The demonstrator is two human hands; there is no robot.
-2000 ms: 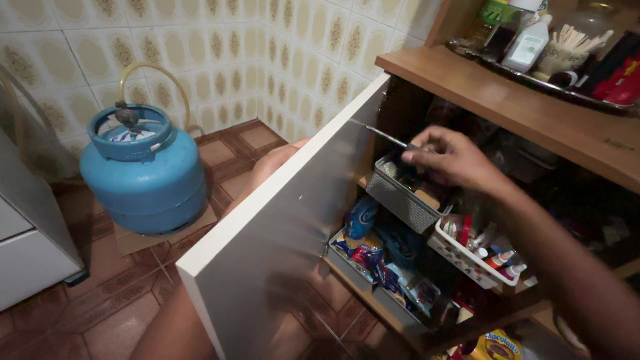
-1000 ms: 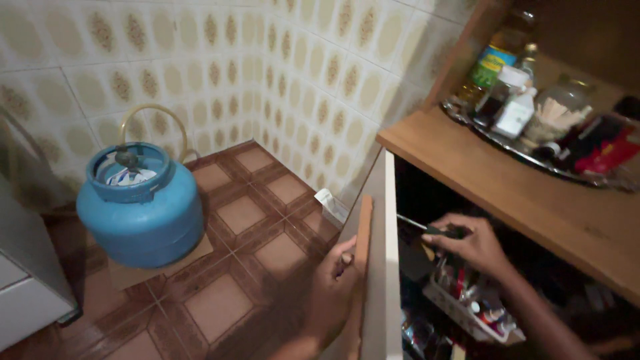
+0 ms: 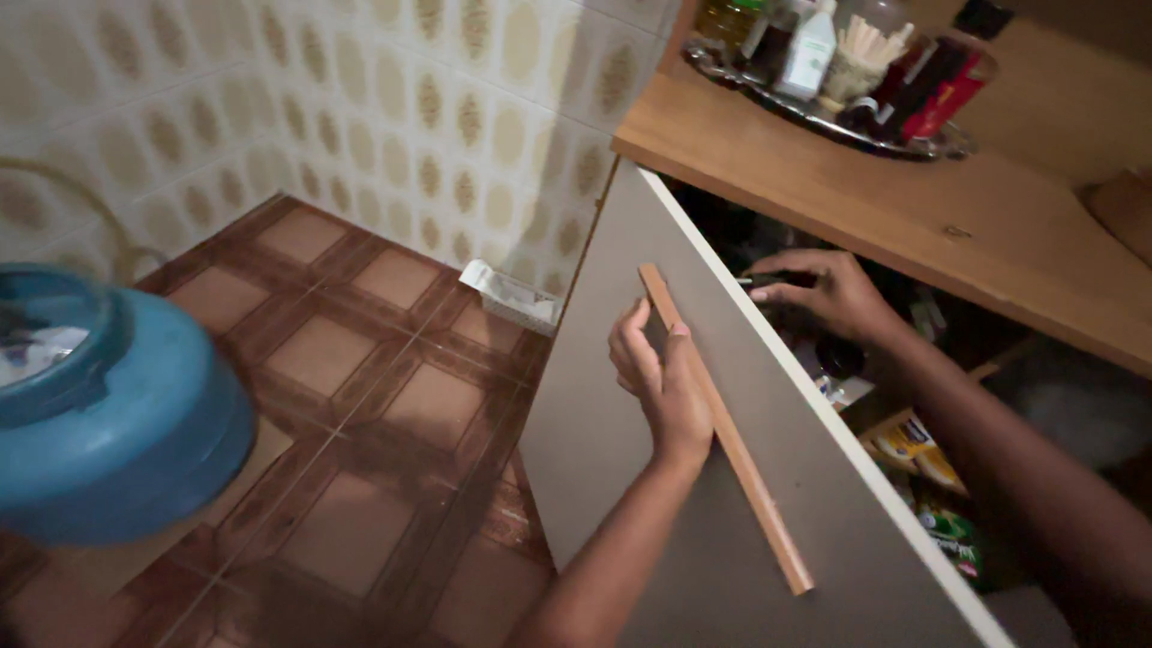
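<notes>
My left hand (image 3: 661, 382) grips the upper part of a long wooden door handle (image 3: 738, 441), which lies against the outer face of a grey cabinet door (image 3: 621, 504). Behind the door's pale edge, my right hand (image 3: 814, 288) pinches a thin tool, probably a screwdriver (image 3: 751, 281); its metal shaft points at the inner face of the door. Most of the tool is hidden by the fingers and the door, so its tip cannot be seen.
A wooden countertop (image 3: 864, 216) bears a metal tray (image 3: 837, 135) of bottles and toothpicks. Packets (image 3: 909, 441) lie inside the cabinet. A blue gas cylinder (image 3: 135, 414) stands at left on the tiled floor (image 3: 396, 405). A white perforated basket (image 3: 513, 297) is by the wall.
The cabinet door has swung further toward shut, and its outer face now shows. My left hand, behind the door two seconds ago, is now visible on the wooden handle. The view has shifted.
</notes>
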